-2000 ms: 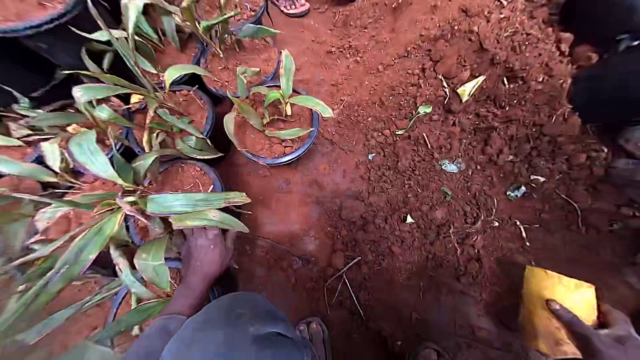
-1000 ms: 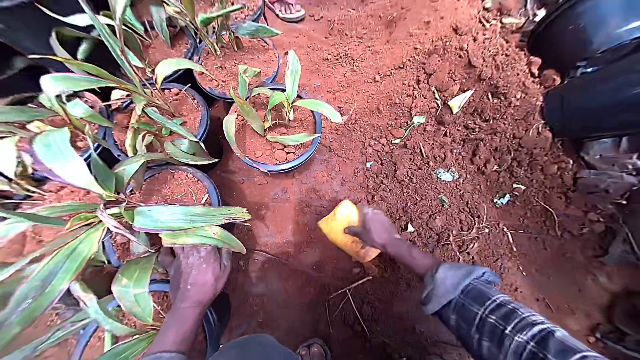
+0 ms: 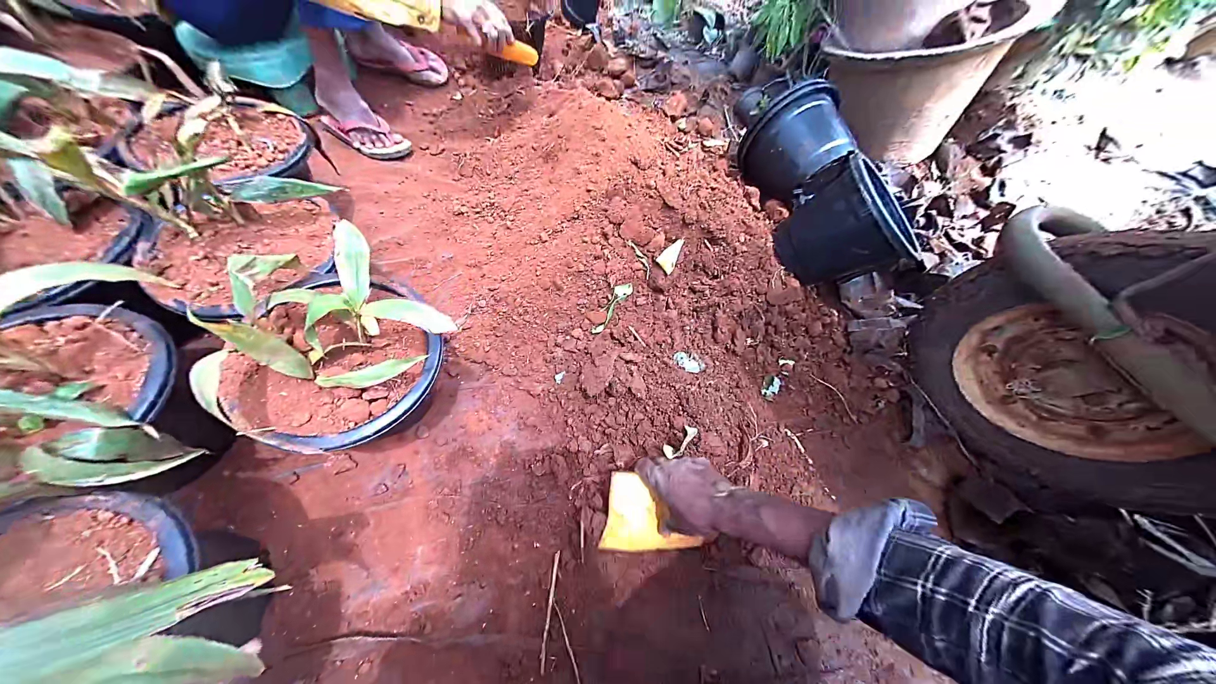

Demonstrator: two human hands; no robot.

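My right hand (image 3: 686, 496), its arm in a rolled-up plaid sleeve, is closed around a yellow plastic scoop or cut container piece (image 3: 641, 518). The yellow piece rests against the near edge of a heap of loose red soil (image 3: 608, 313). My left hand is out of view. To the left stand several black plastic pots of red soil with leafy plants; the nearest whole one (image 3: 432, 380) holds a small green plant (image 3: 351, 309). Long green leaves (image 3: 133, 608) reach into the lower left corner.
Two empty black pots (image 3: 845, 223) lie tipped beyond the heap on the right. A wheel (image 3: 1073, 380) with a metal tube frame stands at the right, below a large planter (image 3: 917, 95). At the top, another person in flip-flops (image 3: 366, 133) holds an orange-handled tool (image 3: 516, 53).
My right hand first moved left with the yellow piece, and is now at the soil heap's edge. My left hand, earlier at a pot among the leaves, has gone from view. The view has shifted.
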